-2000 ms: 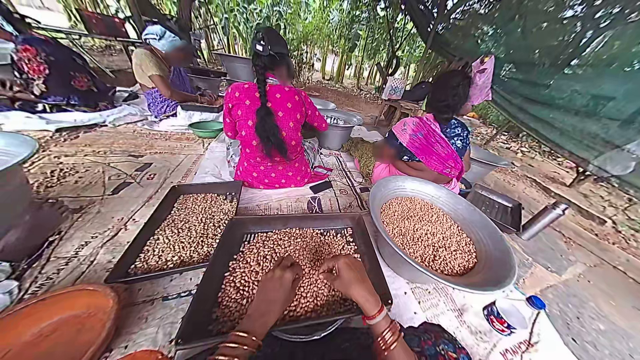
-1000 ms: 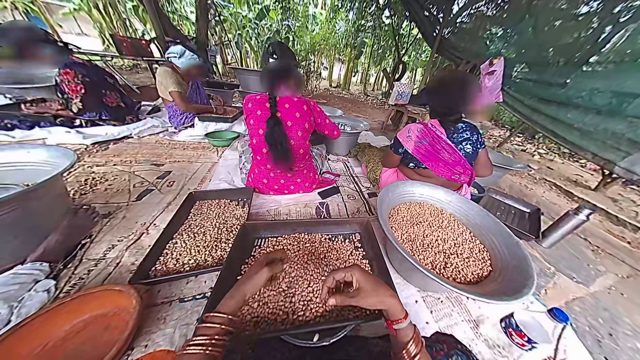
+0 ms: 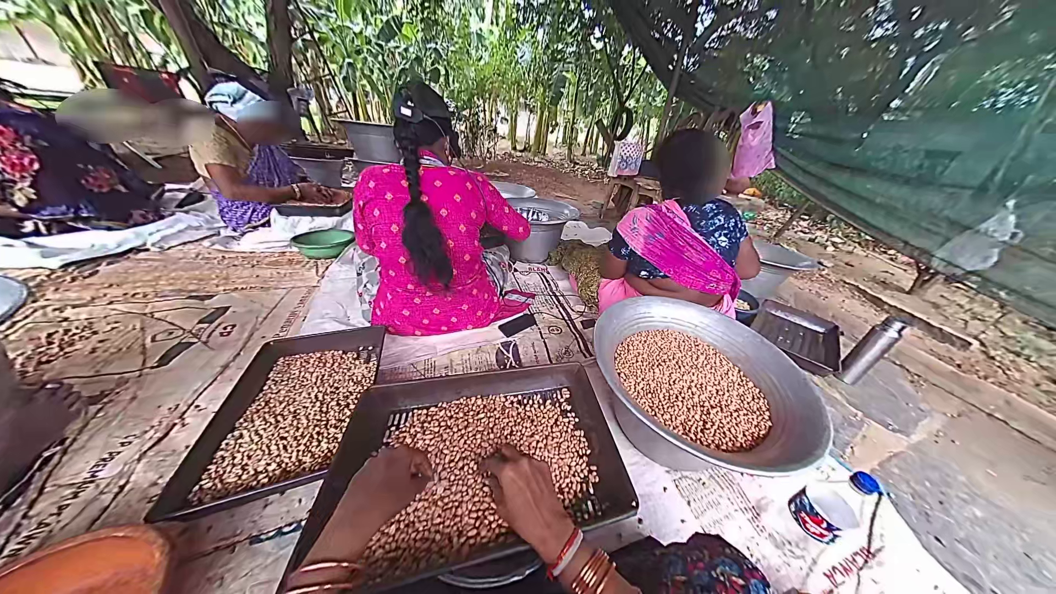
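Observation:
A dark rectangular tray point(image 3: 615, 462) with a slotted bottom holds a layer of light brown nuts or beans point(image 3: 495, 421). Over its left part is my left hand point(image 3: 394, 478), fingers curled down at the pieces. My right hand point(image 3: 521, 488) rests on the pieces near the middle, fingertips bent into them. Whether either hand grips a piece cannot be told. A second dark tray point(image 3: 272, 351) with similar pieces lies to the left. At the right, a wide metal basin point(image 3: 792, 412) holds more of them. Part of a metal vessel point(image 3: 495, 571) shows under the near tray.
An orange bowl point(image 3: 91, 561) is at bottom left, a plastic bottle point(image 3: 833, 503) at bottom right. Beyond the basin are an empty dark tray point(image 3: 796, 334) and a steel flask point(image 3: 874, 351). Several people sit ahead on printed sheets point(image 3: 206, 330), with a green bowl point(image 3: 322, 242) among them.
Both hands have lowered toward the pieces since a second ago, and the right hand's fingers have moved in among them. The view has shifted somewhat.

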